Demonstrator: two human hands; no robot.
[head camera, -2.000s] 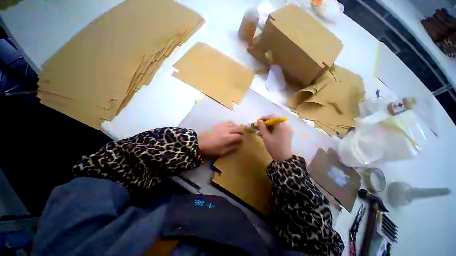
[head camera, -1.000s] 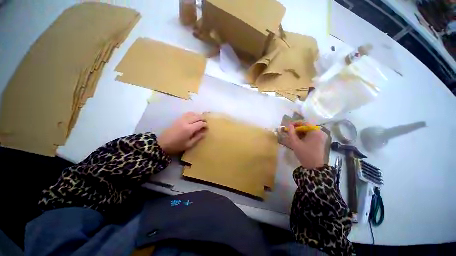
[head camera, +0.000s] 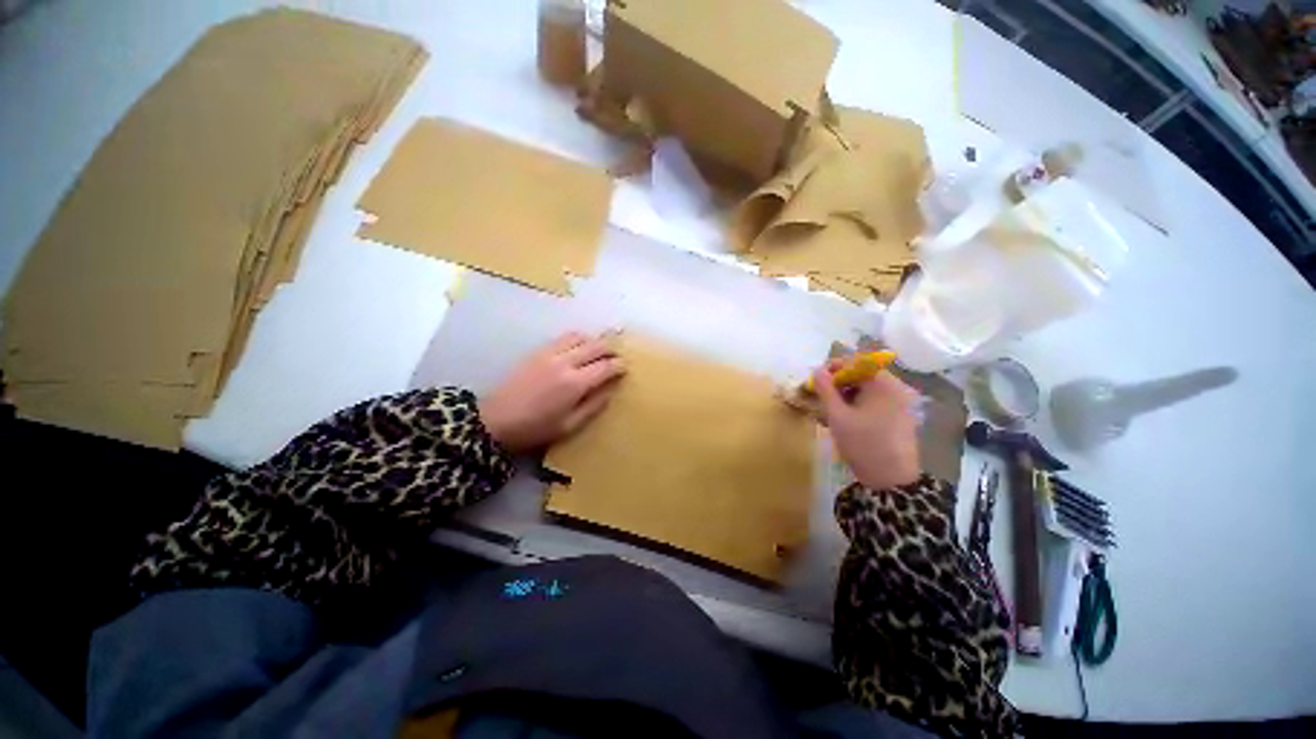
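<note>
A tan panel (head camera: 678, 462) with notched corners lies on the pale grey board (head camera: 657, 282) in front of my body, a dark line along its lower edge. My left hand (head camera: 556, 390) rests flat on the panel's upper left corner, fingers together. My right hand (head camera: 866, 423) holds the glue brush (head camera: 866, 370) by its yellow handle. The bristle end is at the panel's upper right corner; whether it touches is too blurred to tell.
Fanned tan panels (head camera: 173, 188) lie at left, a single panel (head camera: 491, 199) behind the board. A tan block (head camera: 714, 80), curled offcuts (head camera: 852, 202) and a brownish bottle (head camera: 562, 41) stand behind. At right are a white pot (head camera: 953, 303), tape roll (head camera: 1005, 391), hammer (head camera: 1026, 534) and pronged tools (head camera: 1078, 508).
The brush has moved from the panel's upper left part to its upper right corner. My left hand has stayed near the upper left corner. The camera view has shifted.
</note>
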